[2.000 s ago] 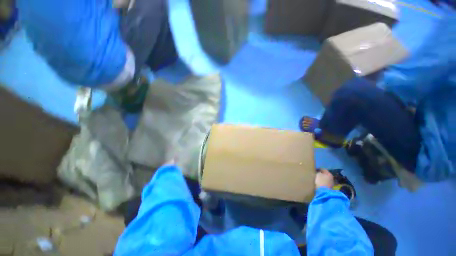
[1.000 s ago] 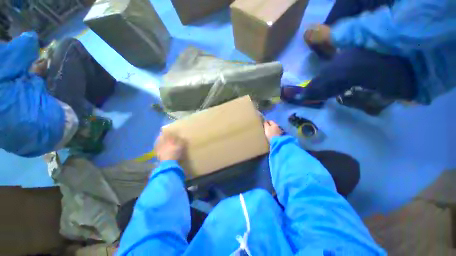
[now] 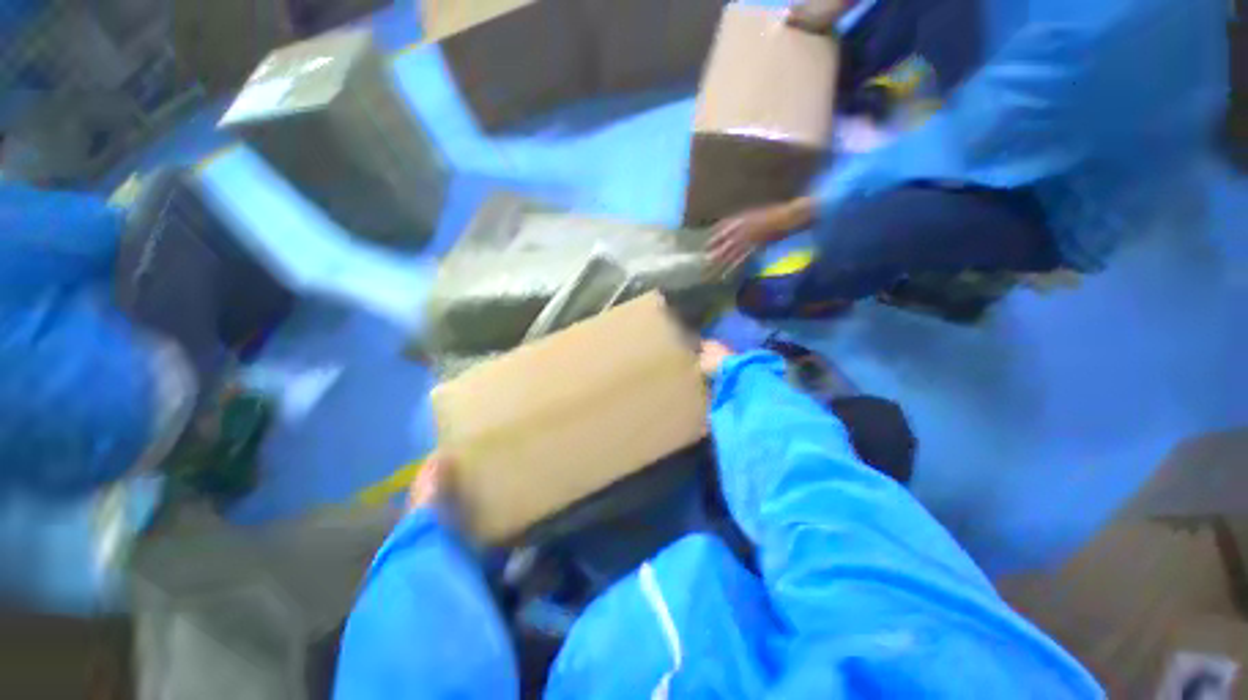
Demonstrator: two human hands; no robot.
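A plain tan carton [image 3: 572, 410] is held tilted in front of me, over my lap. My left hand [image 3: 427, 481] is on its left end, and my right hand [image 3: 715, 358] is on its right end, both partly hidden by sleeves and carton. A grey-green wrapped carton [image 3: 500, 285] lies on the floor just beyond it, with a raised flap or strip on its near side. The frame is blurred.
A person at the right [image 3: 1081, 123] reaches a hand toward the wrapped carton, beside an upright tan carton [image 3: 761, 116]. Another person sits at left [image 3: 69, 356]. A woven sack [image 3: 219, 588] lies at lower left, another wrapped carton [image 3: 363, 151] at upper left, cardboard [image 3: 1136, 561] at lower right.
The carton first lay level by the sack at left; it is now tilted before the wrapped carton. My left hand has moved onto its left end. The person at right now reaches out.
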